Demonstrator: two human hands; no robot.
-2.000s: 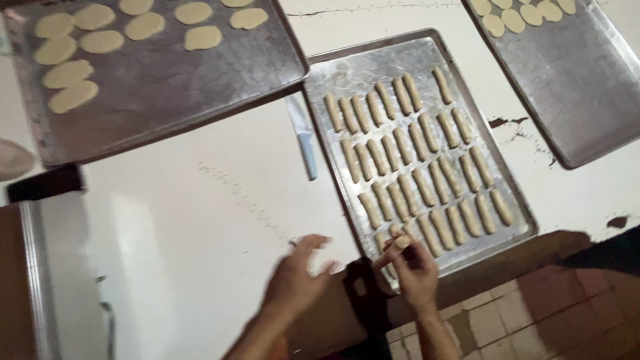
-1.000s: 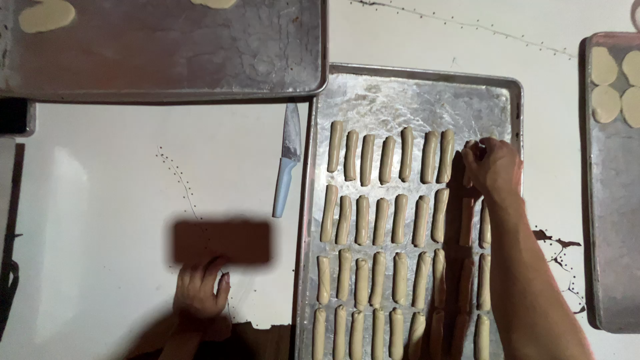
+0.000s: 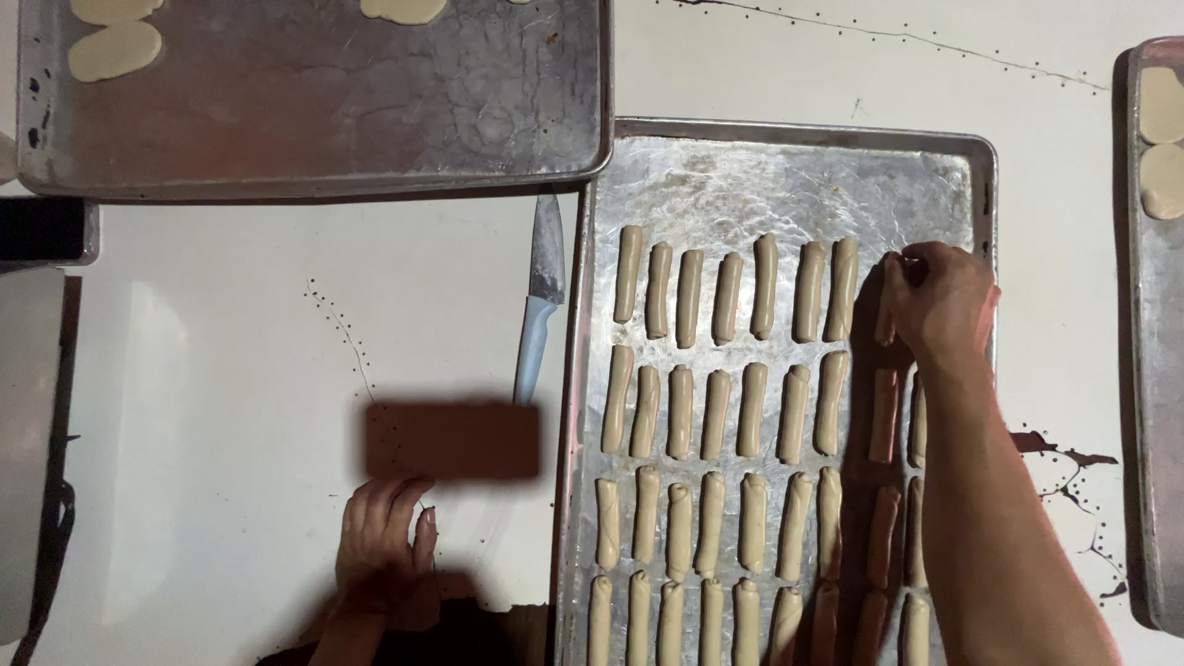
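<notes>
Rows of rolled dough sticks (image 3: 753, 396) lie on a metal baking tray (image 3: 786, 176). Over the tray's upper right part, my right hand (image 3: 942, 296) has its fingertips at the top end of a dough roll (image 3: 885, 314) in the uppermost row; the hand partly hides this roll. My left hand (image 3: 384, 536) is above the white table, left of the tray, with fingers curled, thumb apart and nothing seen in it. A knife with a light blue handle (image 3: 531, 347) lies against the tray's left side, its blade pointing away from me.
A second metal tray (image 3: 370, 176) with flat dough ovals (image 3: 116, 52) stands at the upper left, its corner meeting the dough-roll tray. Another tray (image 3: 1147, 370) with flat dough pieces (image 3: 1162, 180) is at the far right. The white tabletop (image 3: 231, 370) has cracks. A dark rectangular shadow falls near my left hand.
Two seconds ago both hands were near the tray's near edge, the right holding a small dough piece. Since then the right hand has moved to the uppermost row. The view has turned and come closer.
</notes>
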